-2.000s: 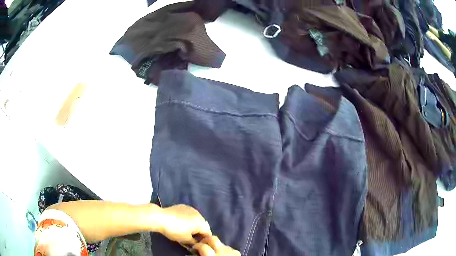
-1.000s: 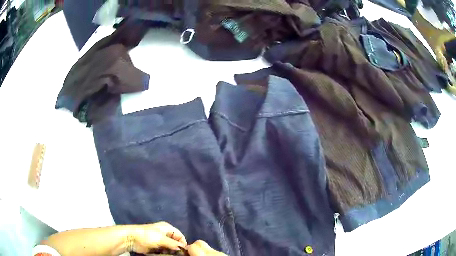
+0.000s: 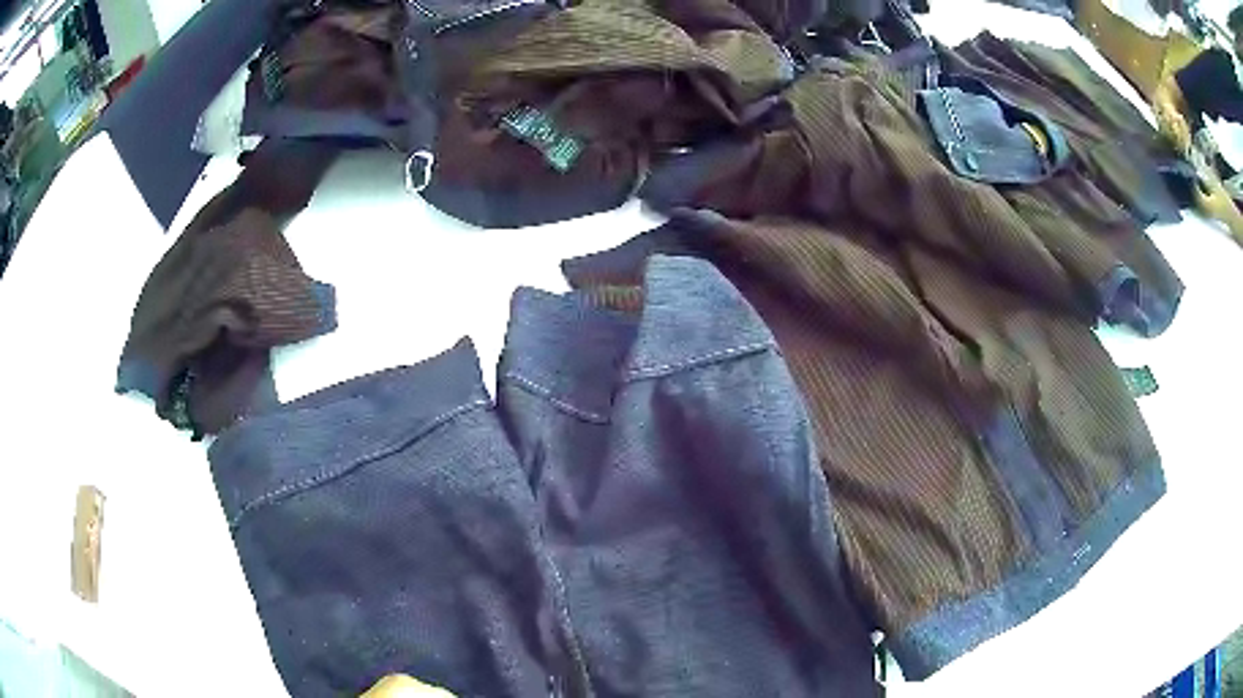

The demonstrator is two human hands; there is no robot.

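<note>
The dark blue garment (image 3: 682, 505) lies on the white table in front of me, its pale-stitched panels towards the far side. A pointed flap edge with brown ribbed cloth shows at its upper opening. A small piece of a hand, which looks like my left hand (image 3: 406, 686), shows at the bottom edge over the blue cloth. It is cut off, so its fingers and anything in them are hidden. My right hand is not in view.
Brown ribbed garments with blue bands (image 3: 872, 300) are piled at the far side and right. A brown ribbed piece (image 3: 232, 293) lies at the left. A small flat tan strip (image 3: 87, 543) lies on the table (image 3: 150, 600) at far left.
The view has tilted up and turned right, so the garment sits lower and further left. Both hands have dropped towards the bottom edge; only a sliver of one remains.
</note>
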